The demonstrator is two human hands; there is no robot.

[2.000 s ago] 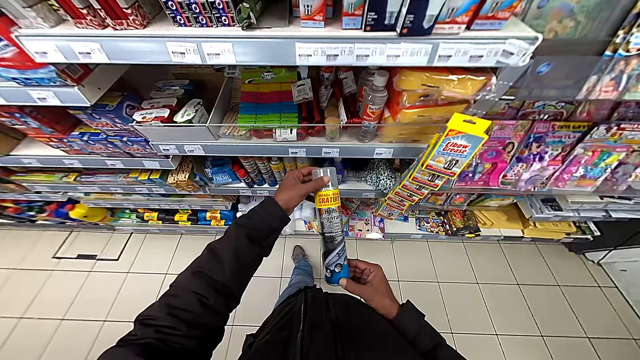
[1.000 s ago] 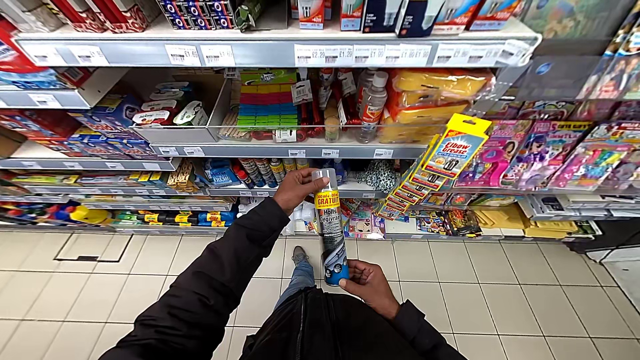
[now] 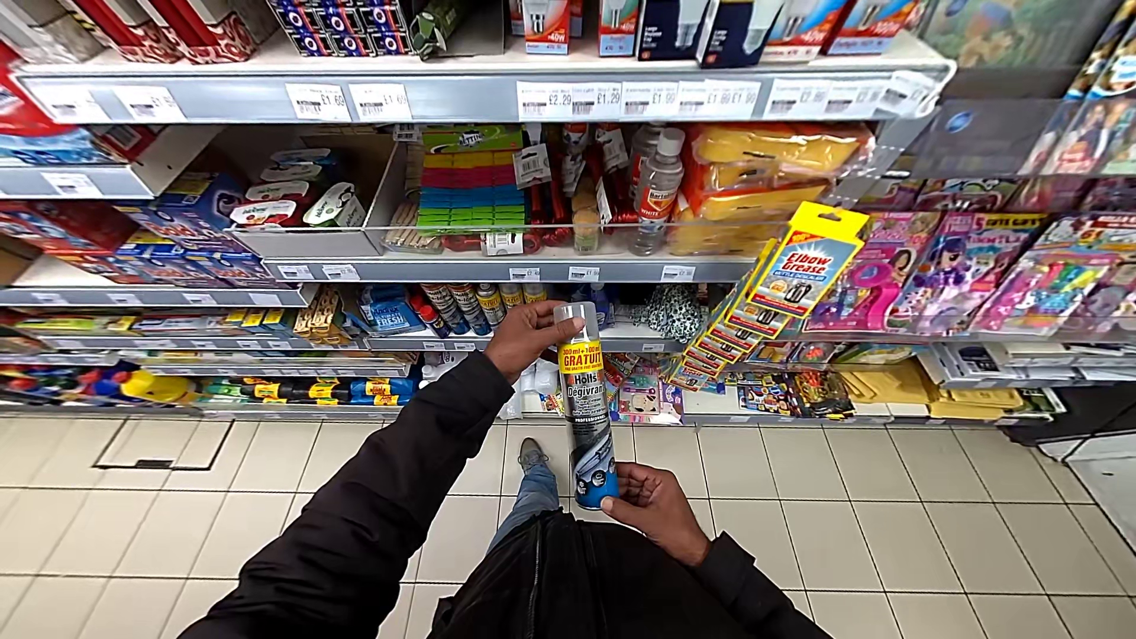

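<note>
A tall Holts de-icer spray can (image 3: 587,417) with a clear cap, a yellow band and a blue base stands nearly upright between my hands, its printed front towards me. My left hand (image 3: 532,335) grips its clear cap from the left. Around the blue base at the lower right close the fingers and thumb of my right hand (image 3: 655,508). Behind the can's top, several similar spray cans (image 3: 470,306) stand on a lower shelf.
Shop shelving with a grey price rail (image 3: 461,96) spans the view ahead. Yellow Elbow Grease packs (image 3: 808,257) hang out from the shelf at the right, beside magazines (image 3: 958,257). A clear bottle (image 3: 658,191) stands on the middle shelf. Below lies a tiled floor (image 3: 843,515).
</note>
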